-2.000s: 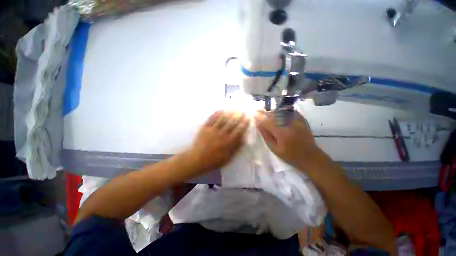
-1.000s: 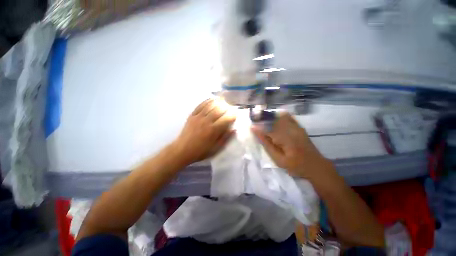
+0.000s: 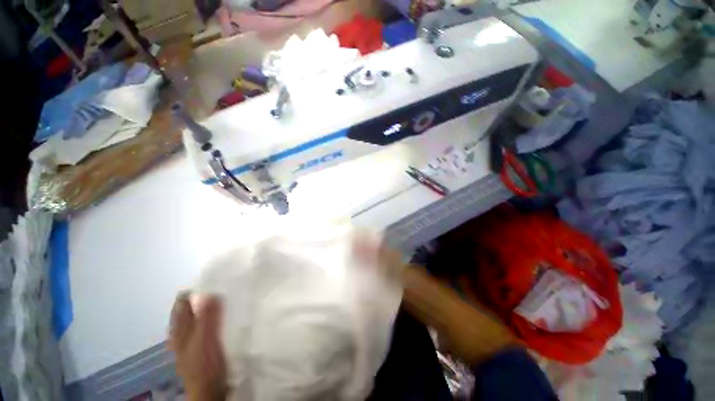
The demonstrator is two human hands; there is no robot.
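A white garment piece (image 3: 290,313) is held up in front of the table edge, blurred, and spans the space between both hands. My left hand (image 3: 200,345) grips its left side, with the thumb showing on the fabric. My right hand (image 3: 376,262) is blurred at its upper right edge, and its fingers are partly hidden by the fabric. The white sewing machine (image 3: 329,153) with a blue stripe stands behind the garment. Its needle end (image 3: 274,200) is beyond the garment's top, apart from it.
Thread snips (image 3: 427,181) and small white bits (image 3: 457,162) lie right of the needle. Red and green-handled scissors (image 3: 525,174) hang near the table's right end. A red bag (image 3: 580,313) holds white pieces below right. Stacked cut pieces (image 3: 27,305) hang at the left edge beside blue tape (image 3: 59,274).
Both hands have moved from the needle area toward the wearer, lifting the garment off the machine and holding it up. The view has swung right, showing more of the machine and the red bag.
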